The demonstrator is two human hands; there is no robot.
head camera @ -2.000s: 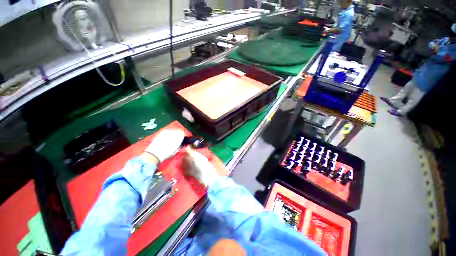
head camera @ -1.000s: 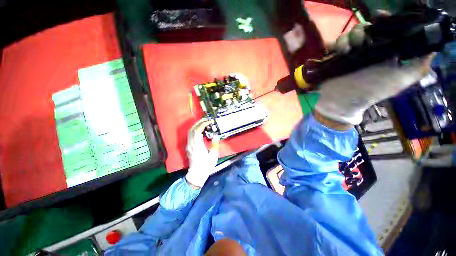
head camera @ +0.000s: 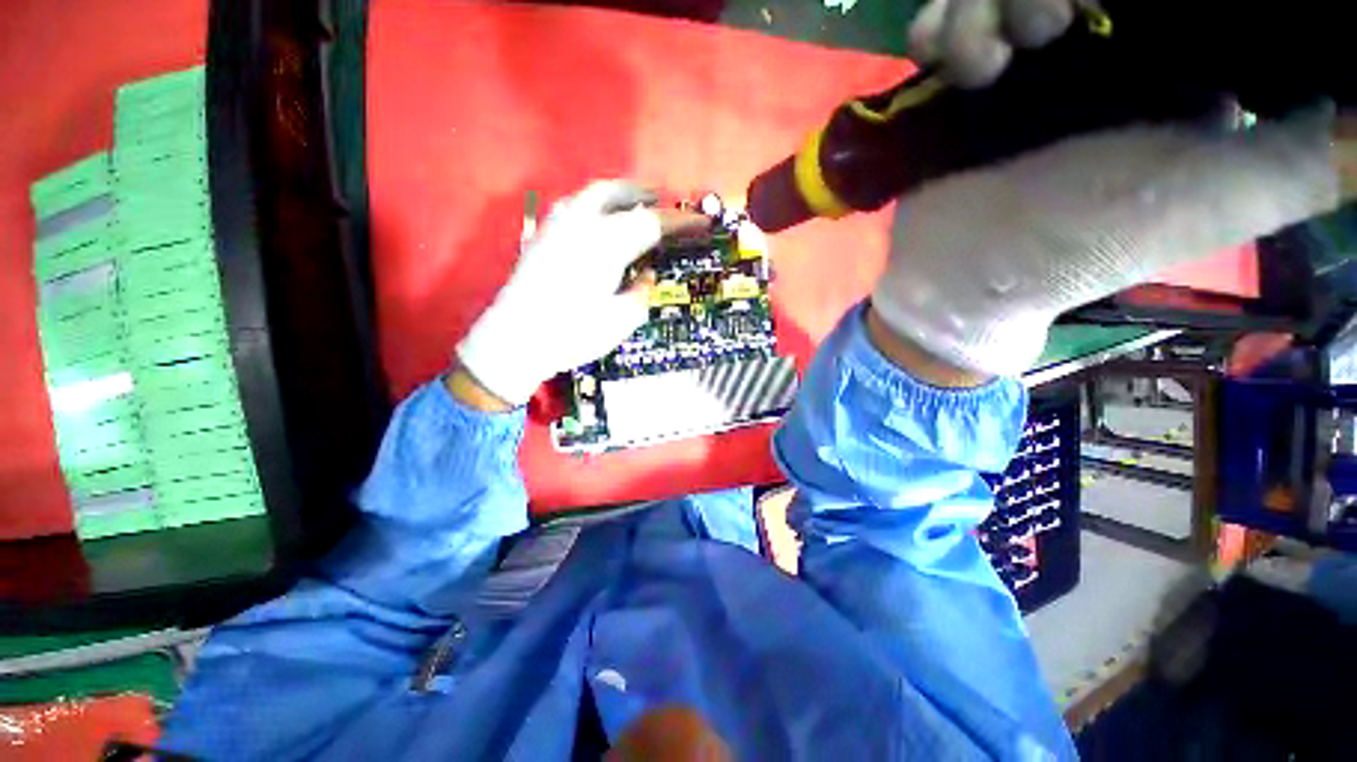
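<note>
A green circuit board (head camera: pixel 700 305) crowded with yellow and black parts lies on the red mat (head camera: pixel 447 134). A silver ribbed heatsink (head camera: pixel 685 399) runs along its near edge. My left hand (head camera: pixel 573 290), in a white glove, reaches over the board's left part with fingers near its far side; whether it pinches something is hidden. My right hand (head camera: pixel 1042 223), gloved, grips the electric screwdriver (head camera: pixel 863 152), held slanting down to the left. Its front end is by the board's far right corner; the bit cannot be made out.
A black-rimmed tray (head camera: pixel 320 298) stands at the left with rows of pale green boards (head camera: pixel 164 313) on red lining. A black tray (head camera: pixel 1042 499) with rows of small parts is low at the right. A blue rack (head camera: pixel 1280 447) stands at the far right.
My left hand has moved from the heatsink's left end up over the board. The screwdriver's front end has come nearer the board's far right corner. The camera view has shifted closer.
</note>
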